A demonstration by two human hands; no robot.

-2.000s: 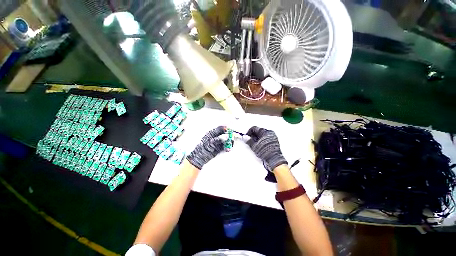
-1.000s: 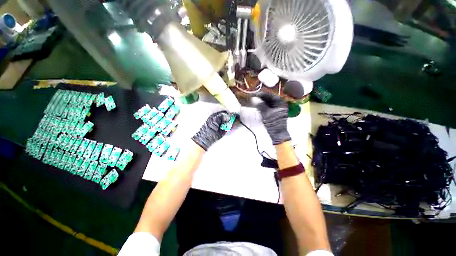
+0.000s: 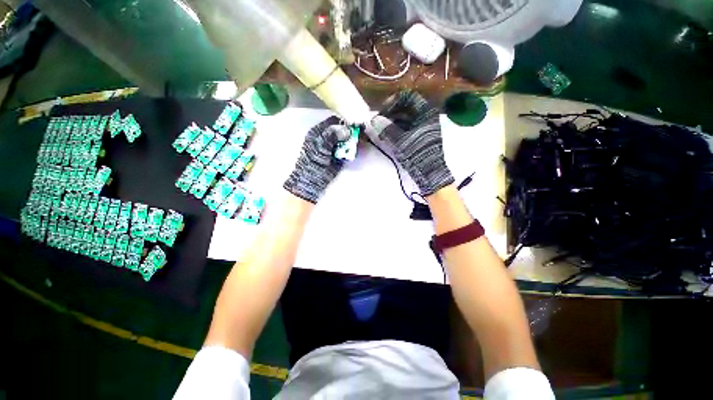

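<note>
My left hand (image 3: pixel 317 160), in a grey-black knit glove, holds a small green circuit board (image 3: pixel 347 147) over the white work sheet (image 3: pixel 344 234). My right hand (image 3: pixel 414 144), gloved the same way, has its fingertips close to the board's upper edge, under the pale nozzle (image 3: pixel 344 95). A black lead wire (image 3: pixel 400 173) runs from near the board down to a dark plug end (image 3: pixel 420 211) beside my right wrist. Whether the right fingers grip the wire or a tool is too blurred to tell.
Rows of green boards (image 3: pixel 74 187) lie on the black mat (image 3: pixel 176 266) at left, with more boards (image 3: pixel 221 160) beside the sheet. A black wire pile (image 3: pixel 618 195) lies at right. The fan (image 3: pixel 539 23), cream hood (image 3: pixel 250 35) and two dark green discs (image 3: pixel 466 108) stand behind.
The view has tilted down, so the bench sits higher in the picture. My right hand has come from above the nozzle tip down to beside the board. My left hand still holds the board.
</note>
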